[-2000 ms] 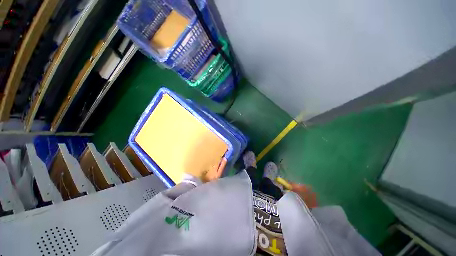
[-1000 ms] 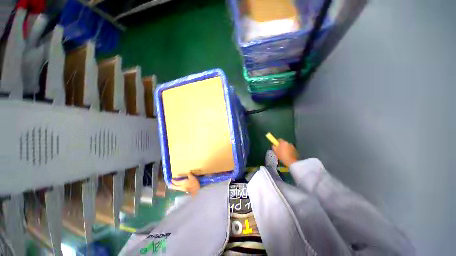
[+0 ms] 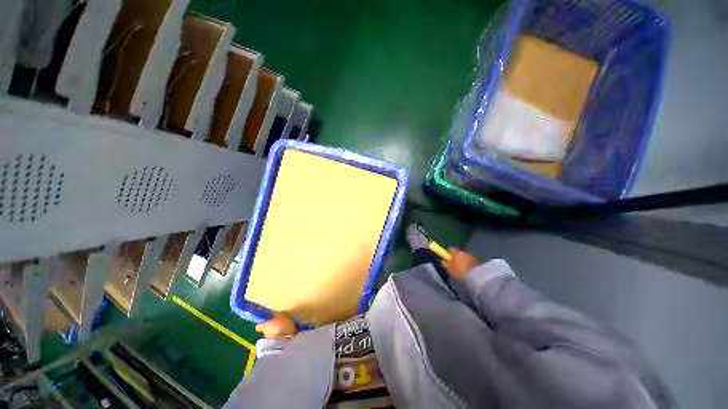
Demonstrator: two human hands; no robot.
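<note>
A blue crate point(image 3: 399, 209) stands upright in front of me, with a flat tan cardboard sheet point(image 3: 323, 228) over its top inside the rim. My left hand point(image 3: 278, 326) is at the crate's near left corner, with its fingers over the rim. My right hand point(image 3: 460, 263), right of the crate, is closed around the yellow handle point(image 3: 438, 250) of a tool, perhaps a pull hook. The far end of the tool cannot be told.
A film-wrapped blue crate point(image 3: 650, 88) with cardboard and white material inside stands over a green crate point(image 3: 479, 200) at the upper right, near the grey wall. A black strap point(image 3: 670, 200) crosses there. A grey perforated rack point(image 3: 88, 180) with slanted boards is at the left. A yellow line point(image 3: 211, 322) marks the floor.
The view has turned and moved along the aisle. The wrapped crates now appear larger at the right, and the rack reaches beside my crate. My left hand stays at the rim, my right on the yellow handle.
</note>
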